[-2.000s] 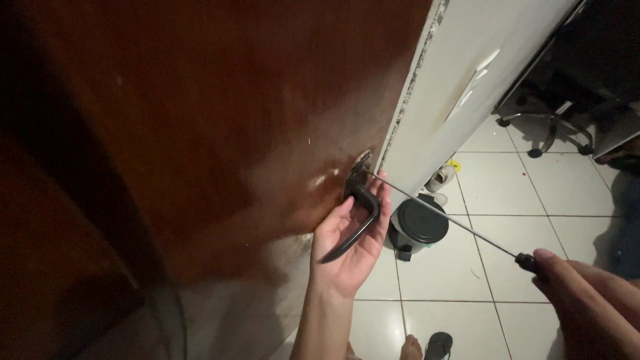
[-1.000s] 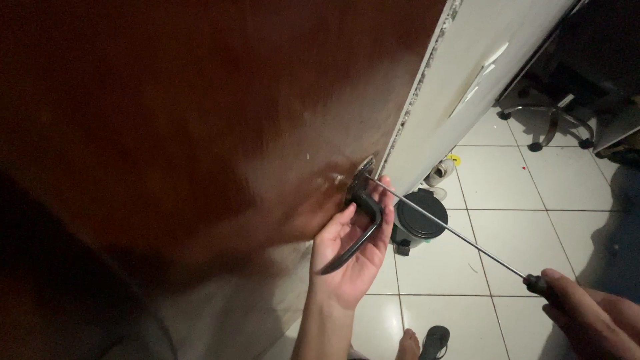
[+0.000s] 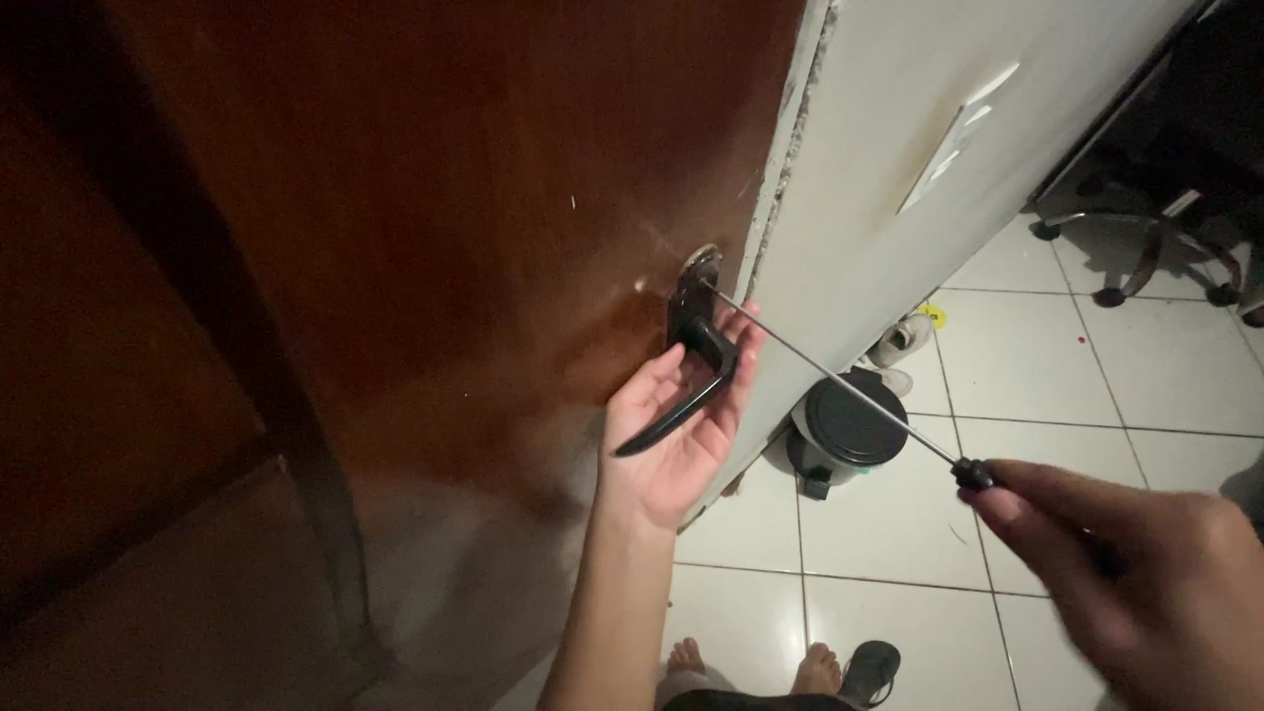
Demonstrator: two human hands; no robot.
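A black lever door handle point(image 3: 681, 405) on its dark escutcheon plate point(image 3: 699, 281) sits near the edge of a brown wooden door point(image 3: 474, 197). My left hand point(image 3: 676, 434) cups the handle from below, palm up, with thumb and fingertips around its neck. At the right, my right hand point(image 3: 1136, 553) grips the black handle of a long screwdriver point(image 3: 839, 380). The thin metal shaft slants up to the left, and its tip meets the plate above the lever. The screw head at the tip is too small to make out.
Beside the door edge runs a white wall point(image 3: 869, 148) with a white plate point(image 3: 933, 163) on it. A pedal bin with a black lid point(image 3: 857, 417), light shoes point(image 3: 904, 339) and a flip-flop point(image 3: 871, 671) stand on white floor tiles. A wheeled chair base point(image 3: 1150, 247) is at upper right.
Both hands keep much the same hold, and the screwdriver tip stays at the plate. The fingers of my right hand have shifted around the screwdriver's handle.
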